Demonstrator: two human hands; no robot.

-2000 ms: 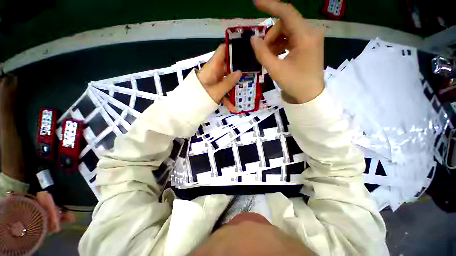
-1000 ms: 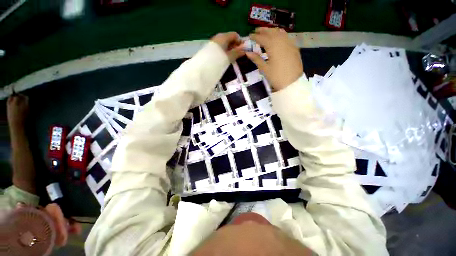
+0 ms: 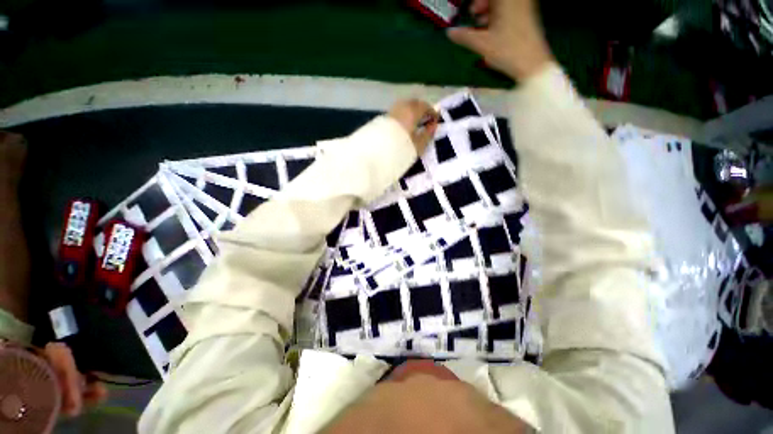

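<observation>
My right hand (image 3: 506, 38) is over the green belt at the top edge, thumb and a finger apart beside the end of a red handheld device (image 3: 437, 10). The device is cut off by the picture's edge, and whether I touch it is unclear. My left hand (image 3: 414, 117) has its fingers curled together at the top of the die-cut sheets; a small dark-and-pale spot shows at the fingertips, too small to name. The white die-cut sheets (image 3: 424, 210) with rows of black squares lie overlapping in front of me, with more sheets (image 3: 246, 180) fanned out to the left.
Two red devices (image 3: 78, 241) (image 3: 116, 254) lie on the dark table at left, near a small white piece (image 3: 63, 321). A pale rail (image 3: 254, 90) edges the belt. Another red device (image 3: 616, 71) is on the belt. Backing sheets (image 3: 657, 212) lie right. A person's hand and fan (image 3: 25, 392) are lower left.
My right hand has left my left hand and moved up over the belt. My left hand is lower, at the sheets. The small pale piece between both hands is no longer visible there.
</observation>
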